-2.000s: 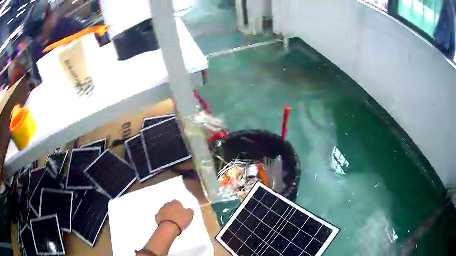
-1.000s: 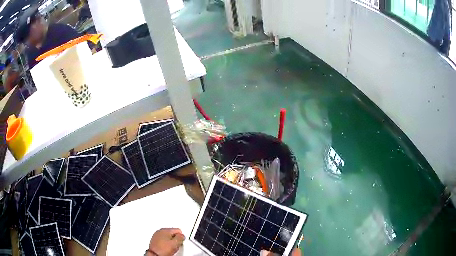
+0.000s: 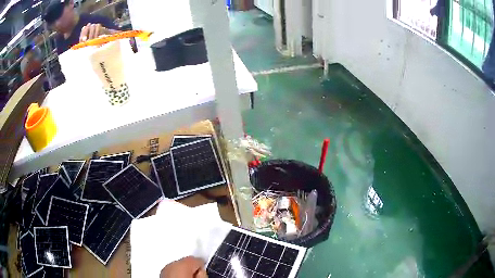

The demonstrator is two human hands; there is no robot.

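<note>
A solar panel (image 3: 255, 258), black with a pale frame and grid lines, is tilted at the bottom centre, cut off by the lower edge. Its left end meets a white protective sleeve (image 3: 173, 231) on the bench; whether it is inside is unclear. My left hand (image 3: 184, 268) is at the bottom edge over the sleeve, beside the panel's left end, mostly cut off; its grip is unclear. My right hand is not in view.
Loose panels (image 3: 133, 190) lie heaped on cardboard (image 3: 198, 130) to the left. A pale post (image 3: 222, 81) rises beside a black-lined waste bin (image 3: 325, 212). The raised white shelf (image 3: 157, 92) holds a yellow cup (image 3: 41, 130), a drink cup (image 3: 111, 76) and a black case (image 3: 179, 50). A person (image 3: 73, 24) is behind.
The panel has moved down and its left end now meets the sleeve. The sleeve's upper part is raised and creased. My right fingers have left view. The camera view has shifted.
</note>
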